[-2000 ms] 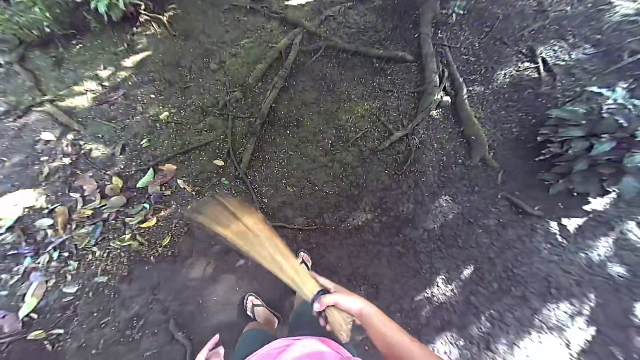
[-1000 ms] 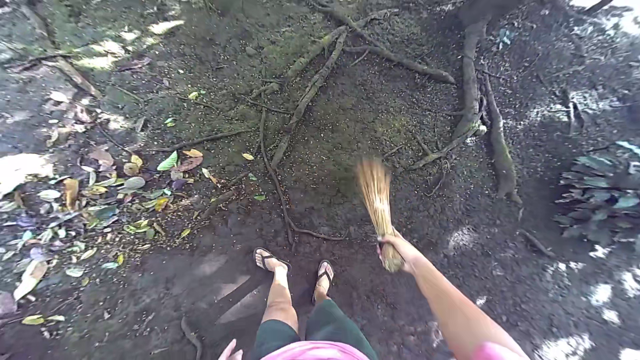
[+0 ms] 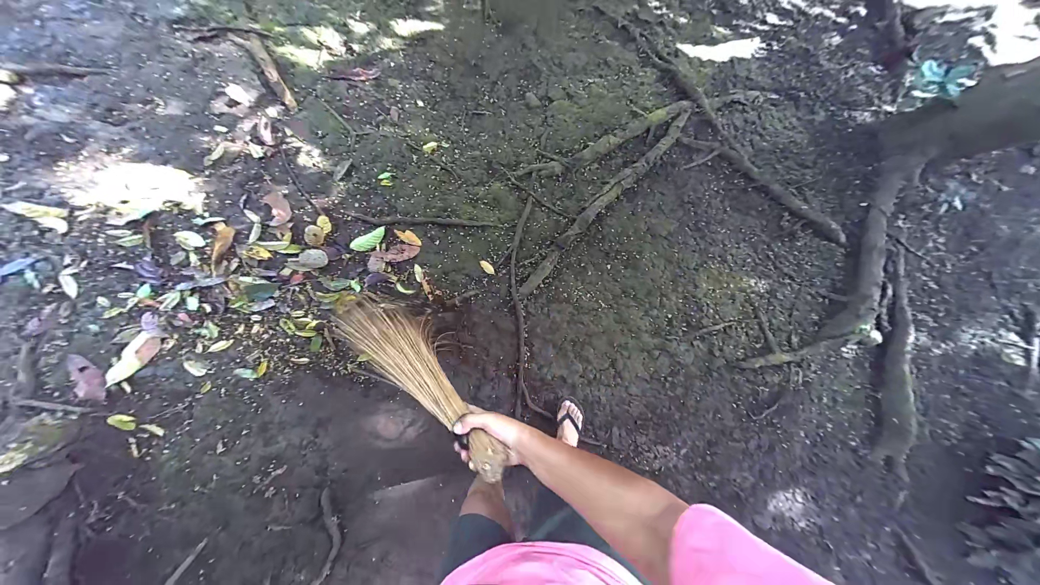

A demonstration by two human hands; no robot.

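My right hand [image 3: 490,436] is closed around the bound handle end of a stick broom [image 3: 406,357] made of thin tan bristles. The broom slants up and to the left, its fanned tips at the near right edge of a scatter of fallen leaves [image 3: 309,260]. These leaves are green, yellow, brown and purplish, and lie on dark soil. Of my left hand nothing shows in the present view. Below the broom are my legs in dark shorts, and one foot in a black flip-flop [image 3: 569,421] is visible.
Exposed tree roots [image 3: 605,199] branch over the mossy ground ahead. A thicker root [image 3: 873,244] runs down on the right, beside another upright one. A leafy plant [image 3: 1007,504] stands at the right edge. A short stick [image 3: 331,532] lies at the lower left.
The broom in my right hand has swung from the right of my feet over to the leaves at the left. My left hand, partly seen before at the bottom edge, is out of view.
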